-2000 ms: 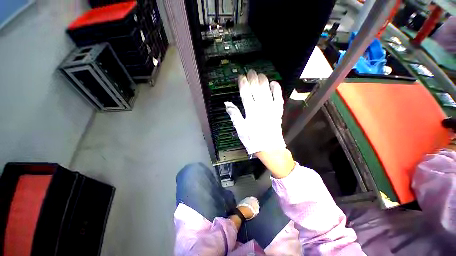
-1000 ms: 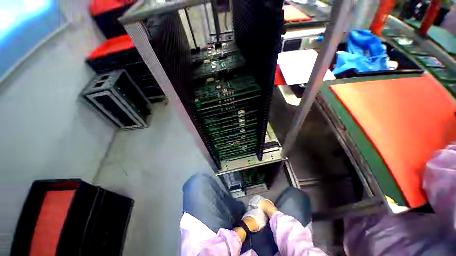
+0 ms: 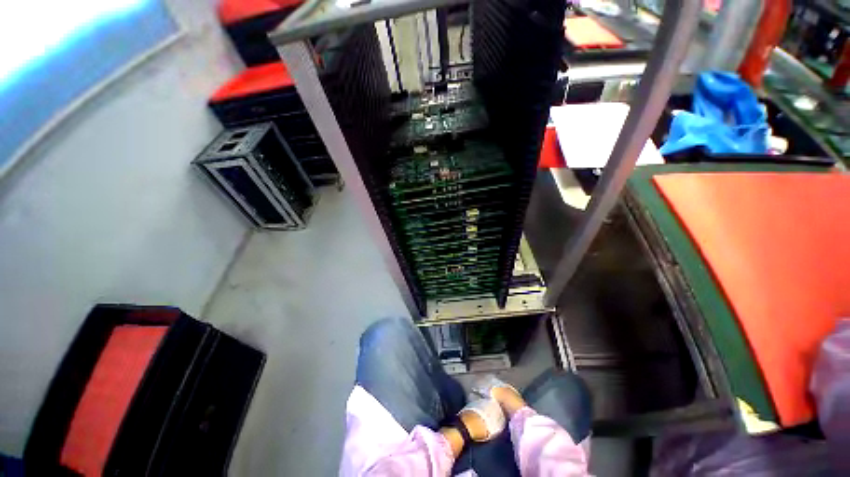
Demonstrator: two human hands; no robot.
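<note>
The tall magazine rack (image 3: pixel 429 303) stands upright in front of me, with black ribbed side walls and a silvery base. A stack of green circuit boards (image 3: pixel 452 224) lies in its slots. My left hand (image 3: pixel 484 419), white-gloved with a black band at the wrist, rests in my lap below the rack. My right hand (image 3: pixel 491 385), also white-gloved, lies against it. Both hands are small and overlap, so their fingers cannot be made out. No board shows in them, and neither touches the rack.
An orange-red mat (image 3: pixel 764 252) lies on the right bench, beside a neighbour's pink sleeve (image 3: pixel 832 377). A slanted metal post (image 3: pixel 620 172) stands between rack and bench. Black bins (image 3: pixel 200 410) and a small empty rack (image 3: pixel 256 177) stand on the left floor.
My right hand has left the boards in the rack and come down to my left hand in my lap. The view has shifted, showing more of the rack's top. The boards look unmoved.
</note>
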